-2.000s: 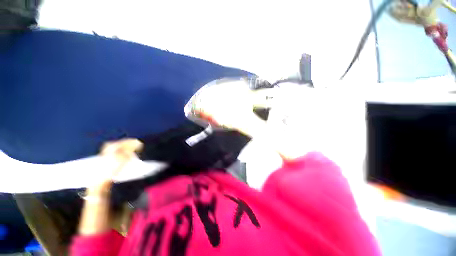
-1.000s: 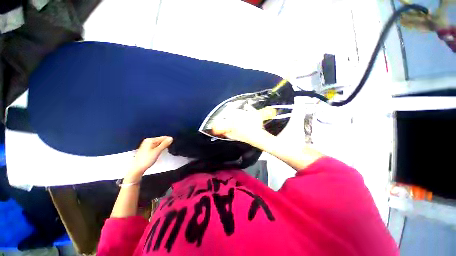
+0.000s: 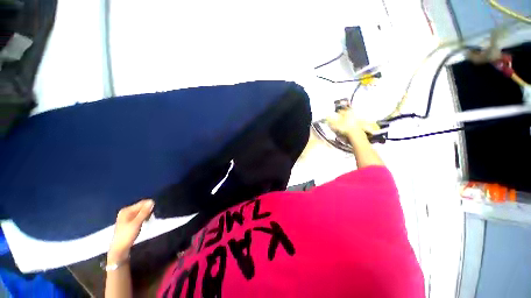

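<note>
The black garment (image 3: 256,157) lies over the near edge and narrow right end of the navy pressing board (image 3: 134,139). A thin white loop or strip (image 3: 223,177) shows on it. My right hand (image 3: 349,124) is closed on the handle of the steam iron (image 3: 332,135), which is off the board, just right of its narrow end. My left hand (image 3: 135,218) is at the board's near edge, its fingertips pinching the left edge of the black cloth.
A dark and white box (image 3: 356,49) with thin wires and a yellow plug sits behind the iron. A hose and black cord (image 3: 434,87) run right. Dark garments (image 3: 23,64) are at far left. A blue crate (image 3: 35,285) and brown cardboard (image 3: 87,276) are below left.
The iron in my right hand has moved right, from on the black garment to beyond the board's end. The white strip is now uncovered. My left hand stays near the cloth's left edge.
</note>
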